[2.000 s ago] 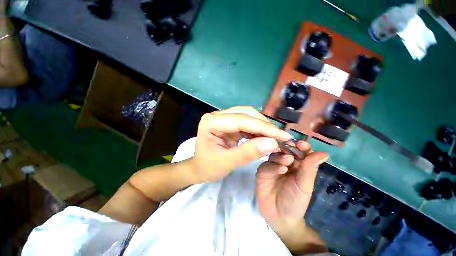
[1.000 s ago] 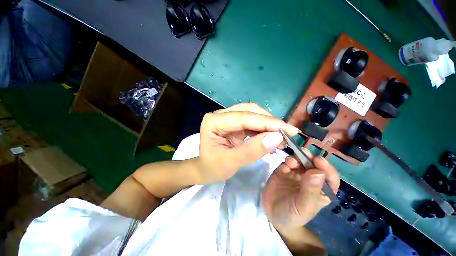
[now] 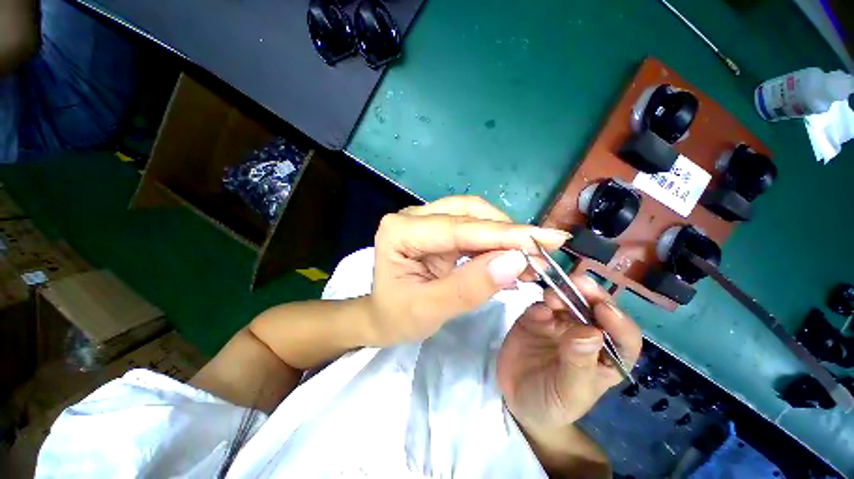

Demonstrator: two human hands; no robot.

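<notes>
My left hand (image 3: 440,267) is near the middle, thumb and index finger almost together by the tweezers' tips; whatever is between them is too small to tell. My right hand (image 3: 569,360) holds the silver tweezers (image 3: 585,316), their two arms apart and tips pointing up-left to the left fingertips. Beyond the hands lies the red-brown fixture (image 3: 613,138) with a white label (image 3: 676,184). It holds several glossy black shells (image 3: 613,208), each beside a matte black block (image 3: 648,152). A long dark strip (image 3: 768,323) runs from the near right shell towards the lower right.
A glue bottle (image 3: 796,93) lies by white tissue (image 3: 831,129). A thin rod (image 3: 702,37) lies at the top. Black shells lie on the dark mat (image 3: 272,65) and at right (image 3: 813,332). An open cardboard box (image 3: 211,178) with a clear bag is below the bench's left edge.
The tweezers have come into clearer view in my right hand, and their arms now stand apart. The view has shifted, so the fixture appears further right. My left fingers remain pinched.
</notes>
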